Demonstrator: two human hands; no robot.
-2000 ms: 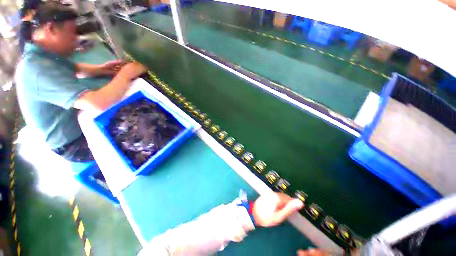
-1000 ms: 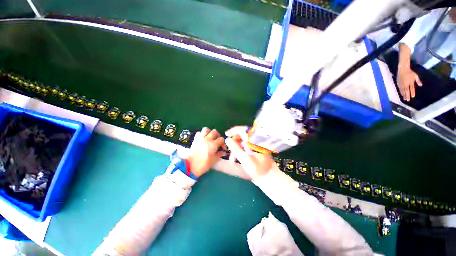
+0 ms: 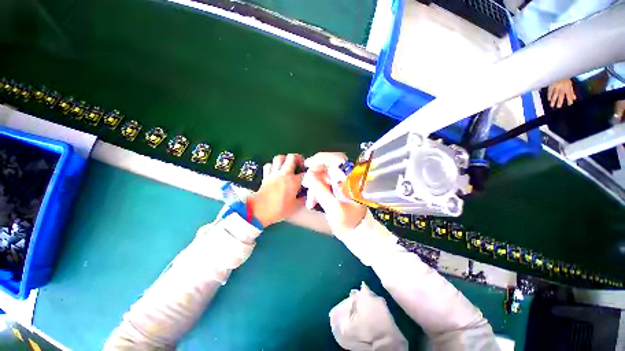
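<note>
My left hand (image 3: 277, 192), with a blue and red band at the wrist, is at the near edge of the green conveyor belt. Its fingertips meet those of my right hand (image 3: 332, 188). A dark bit shows between the fingertips, mostly hidden, so I cannot tell what it is. The silver pneumatic cylinder (image 3: 418, 175) with its orange-yellow mount (image 3: 358, 182) is just right of my right hand and covers part of it. A row of small black-and-yellow parts (image 3: 201, 153) lies on the belt on both sides of my hands.
A blue bin (image 3: 58, 199) of dark pieces stands at the left. A blue tote (image 3: 390, 96) is across the belt. A white tube (image 3: 507, 72) and black hose cross the upper right. Loose dark parts (image 3: 473, 273) lie on the rail. A pale cloth (image 3: 366, 319) is below. A person's hand (image 3: 562, 92) shows upper right.
The view has swung from the neighbouring worker to the fixture, and the cylinder now appears larger. Both hands, apart at first, stay together at the belt edge since one second ago.
</note>
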